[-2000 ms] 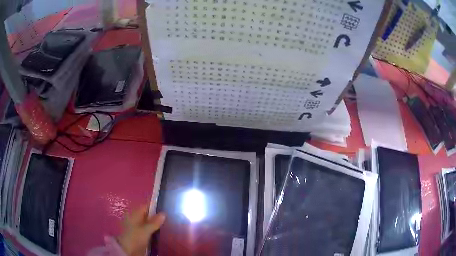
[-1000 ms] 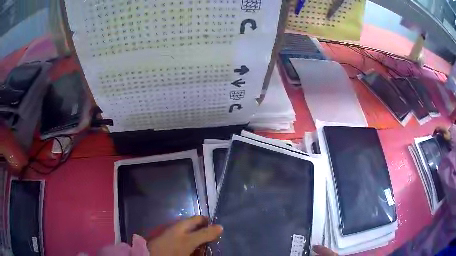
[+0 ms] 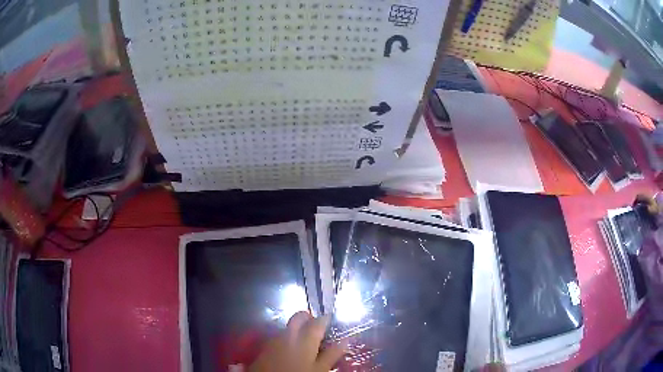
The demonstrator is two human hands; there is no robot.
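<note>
A black glossy flat unit with a white border point(image 3: 243, 290) lies in front of me. To its right, a sleeved black unit point(image 3: 414, 290) with a small label and shiny clear film lies on a stack. My left hand point(image 3: 302, 345) is between them, its fingers at the lower left edge of the sleeved unit; whether they grip the film or sleeve is unclear. Only a blurred bit of my right hand point(image 3: 492, 367) shows at the bottom edge, by that stack's right side; its grip is hidden.
A white test chart point(image 3: 269, 87) stands behind on a black base point(image 3: 283, 205). Another stack point(image 3: 534, 269) is at right, and a narrow-looking unit point(image 3: 42, 312) at left. Cables point(image 3: 76, 225) lie at left. Another person's hand point(image 3: 645, 205) touches a far-right stack.
The view swung right, then slightly back. The sleeved unit, tilted on its stack before, now sits straighter. My left hand moved from the left unit's left side to between the two.
</note>
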